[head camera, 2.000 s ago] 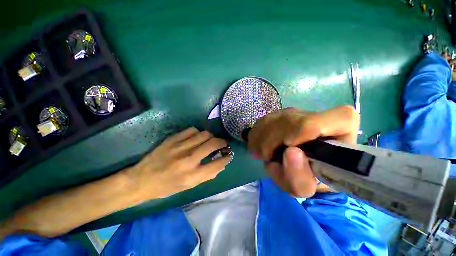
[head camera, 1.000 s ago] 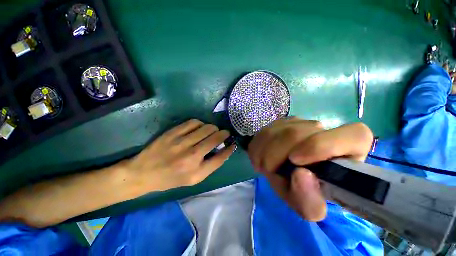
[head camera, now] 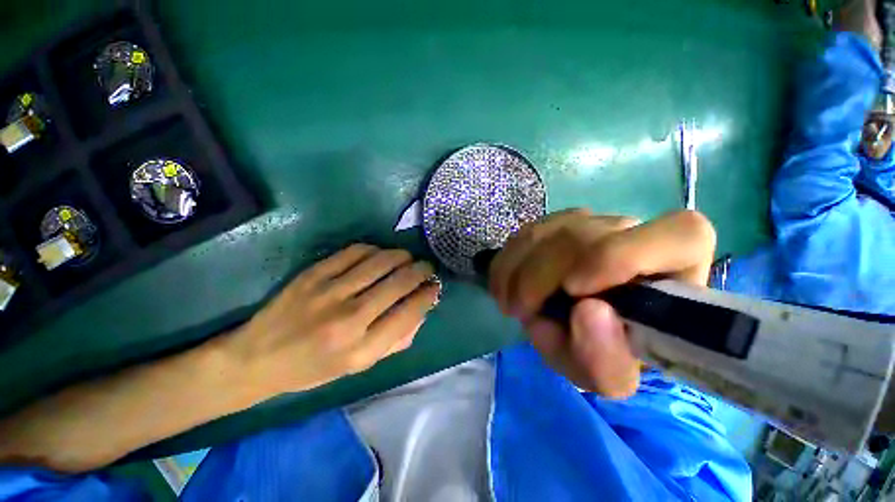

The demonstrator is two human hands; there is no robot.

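My right hand point(head camera: 599, 294) is closed around an electric screwdriver point(head camera: 775, 358) with a grey-white body and black grip. Its black nose points at the lower edge of the round screw dish point(head camera: 485, 204); the bit tip is hidden. My left hand point(head camera: 339, 309) lies palm down on the mat, left of and below the dish. Its fingertips hold a small round module point(head camera: 435, 286), of which only a shiny edge shows. A pointed white tab point(head camera: 408, 217) is at the dish's left edge.
A black pocket tray point(head camera: 221, 186) at the upper left holds several round modules point(head camera: 165, 190). Silver tweezers point(head camera: 689, 167) lie right of the dish. Another person's blue sleeve point(head camera: 824, 186) and hand are at the right. The green mat point(head camera: 363, 88) lies under everything.
The dish and tray stand slightly further left in the picture than one second ago. The screwdriver nose now shows over the dish's lower edge. The module in my left fingers is more hidden.
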